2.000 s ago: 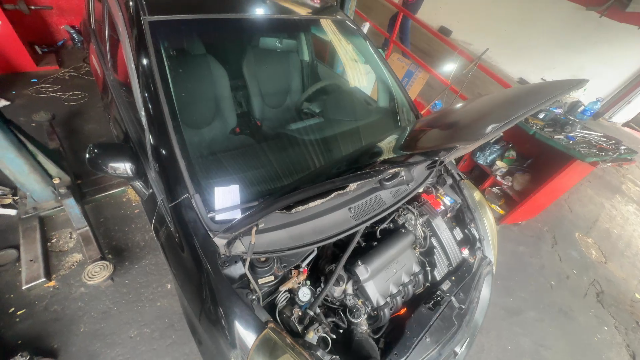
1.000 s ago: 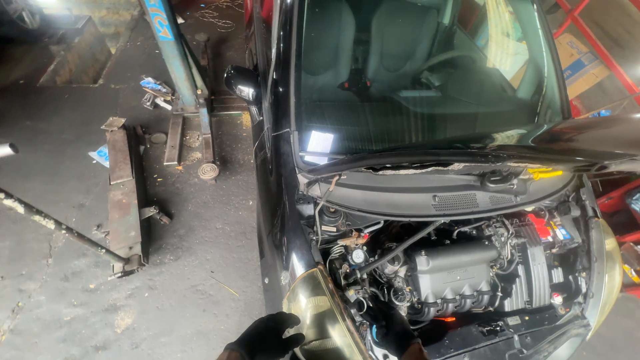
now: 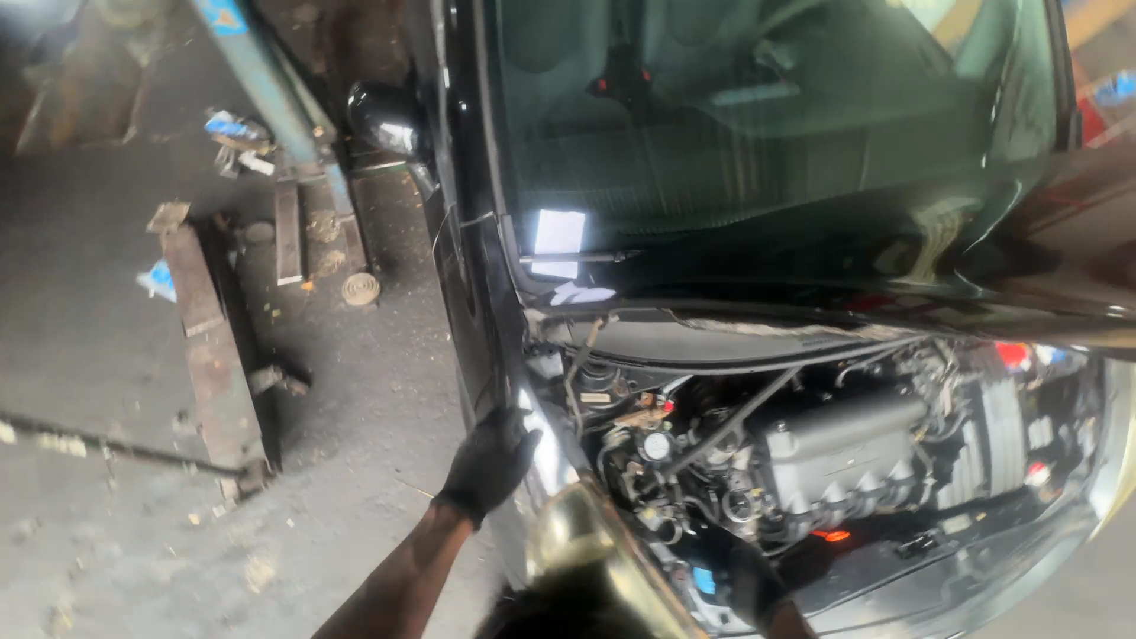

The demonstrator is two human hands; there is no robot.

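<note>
My left hand [image 3: 493, 460], in a black glove, rests on the black front fender [image 3: 484, 390] of a car, beside the headlight [image 3: 581, 541], and holds nothing. My right hand [image 3: 753, 577], also in a black glove, is low in the engine bay at its front edge, near a light-blue item [image 3: 704, 580]. Its fingers are blurred and dark against the bay, so its grip is unclear. Around it lie the grey engine cover [image 3: 843, 453], a round gauge-like part [image 3: 657, 446], hoses and a red-orange piece [image 3: 832, 535]. A metal rod [image 3: 732, 422] slants over the engine.
The raised hood [image 3: 1021, 240] stands over the windshield [image 3: 754, 115]. The side mirror [image 3: 382, 115] juts out at the left. On the floor are a long jack-like metal frame [image 3: 213, 355] with a bar [image 3: 115, 448], and a blue lift post [image 3: 266, 80] with arms and a round pad [image 3: 361, 288].
Both hands are now farther into view. My left hand, in front of the headlight a second ago, is now on the fender. The view has shifted closer to the car's front corner.
</note>
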